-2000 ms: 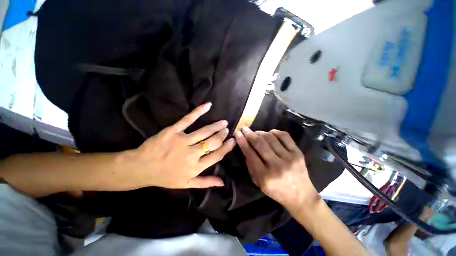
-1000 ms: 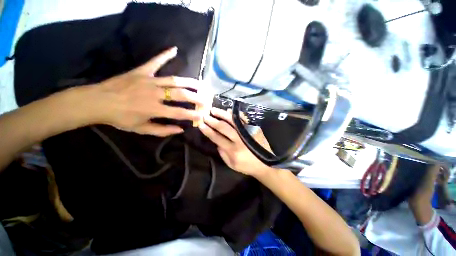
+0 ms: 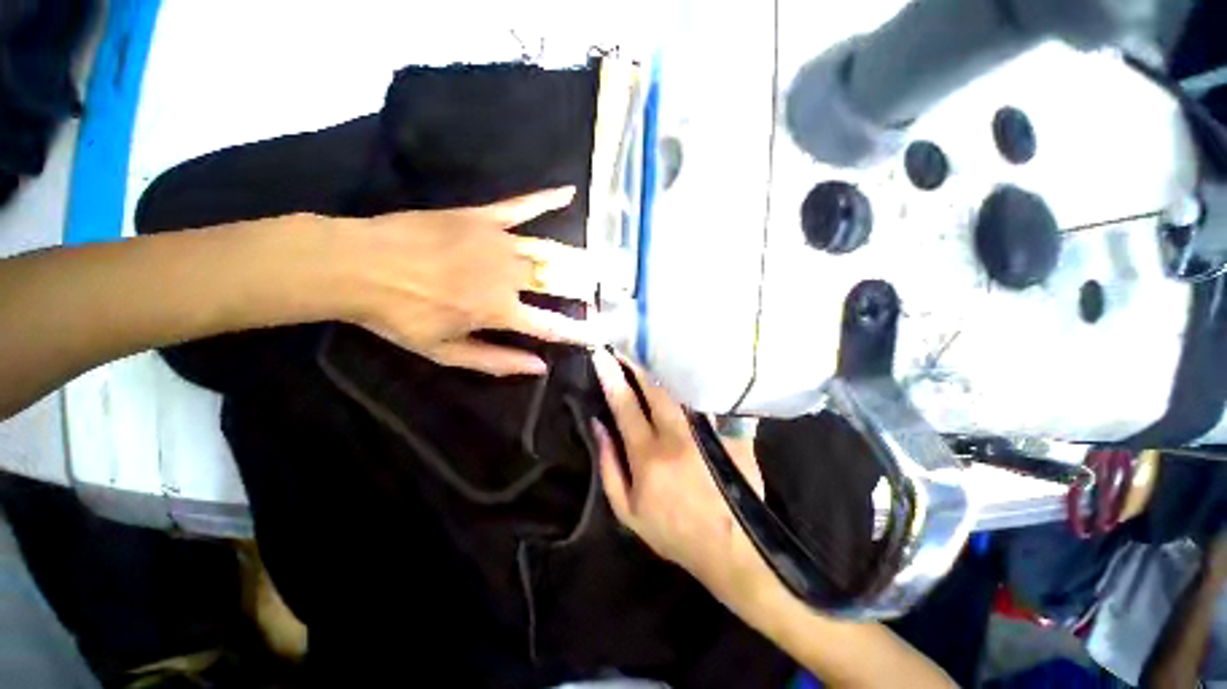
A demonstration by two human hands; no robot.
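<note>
A black garment panel (image 3: pixel 498 121) lies on the white table and hangs over its front edge. Thin grey stitched lines show on its lower part. A pale narrow ruler or template (image 3: pixel 612 162) lies along the cloth's right side, beside the machine head. My left hand (image 3: pixel 444 283) lies flat on the cloth with fingers spread, fingertips at the strip. My right hand (image 3: pixel 666 464) is at the strip's lower end, fingers bent on the cloth; whether it pinches anything is unclear. The white sewing machine head (image 3: pixel 713 202) hides the needle and presser foot.
Blue tape (image 3: pixel 115 121) is stuck to the tabletop at left. A shiny metal lever with a black edge (image 3: pixel 928 525) curves over my right forearm. Red-handled scissors (image 3: pixel 1103 491) lie at the table's right end. Part of another person's arm (image 3: pixel 1191 626) shows at lower right.
The view has shifted, so cloth and hands sit farther right and lower. More of the pale strip now shows above my left hand. Both hands stay at the strip's lower end.
</note>
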